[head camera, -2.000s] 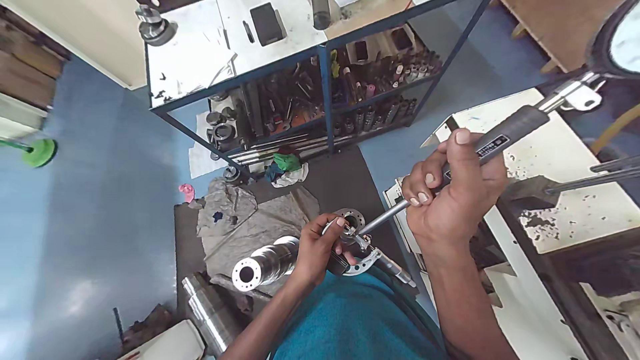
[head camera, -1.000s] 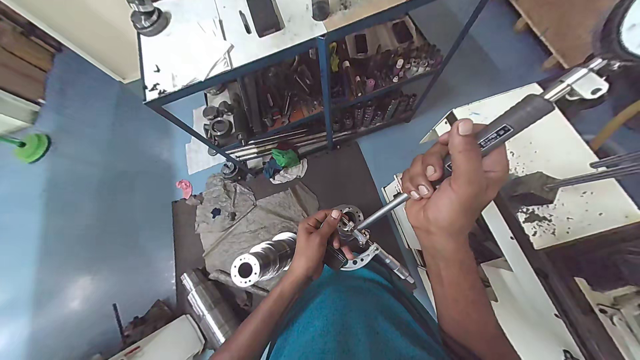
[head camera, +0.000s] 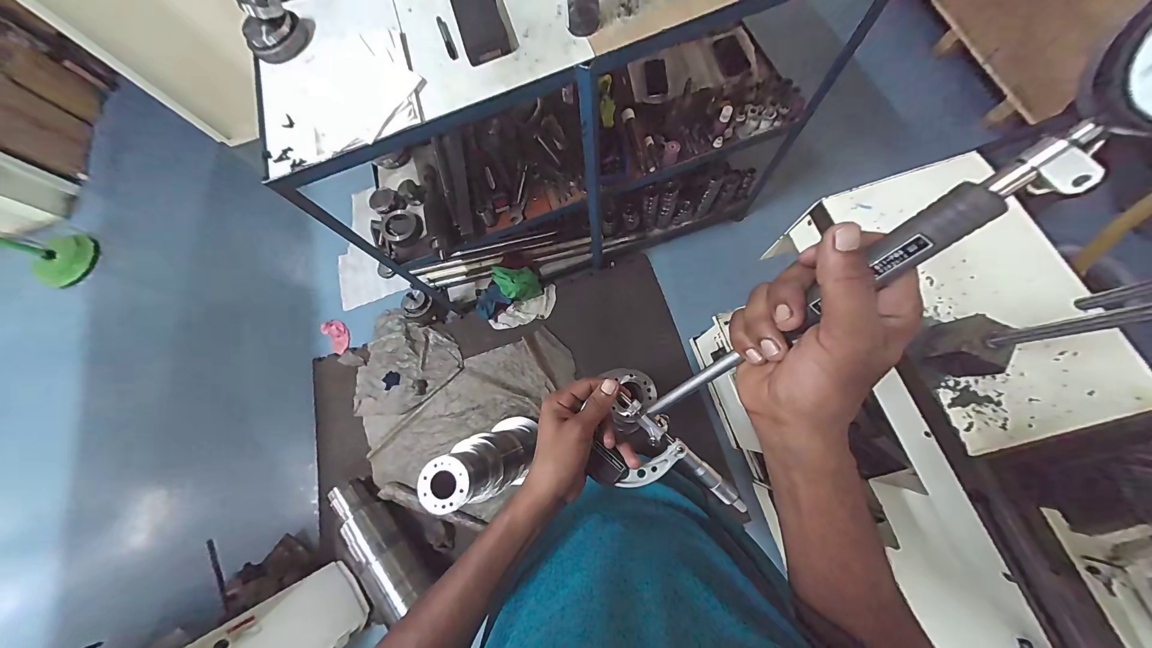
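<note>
My right hand grips the dark sleeve of a dial bore gauge, whose round dial is cut off at the upper right edge. The gauge's thin rod slants down to its measuring head, which sits at the jaws of an outside micrometer. My left hand holds the micrometer's frame, thumb and fingertips near the gauge head; the exact contact is partly hidden. Behind them lies a flanged metal ring with bolt holes. Left of my left hand lies a shiny turned metal shaft with a bored end.
A blue-framed bench with shelves of tools stands ahead. Grey cloth covers part of a dark mat. A second metal cylinder lies lower left. A cream machine stands close on the right, and a green round object is at far left.
</note>
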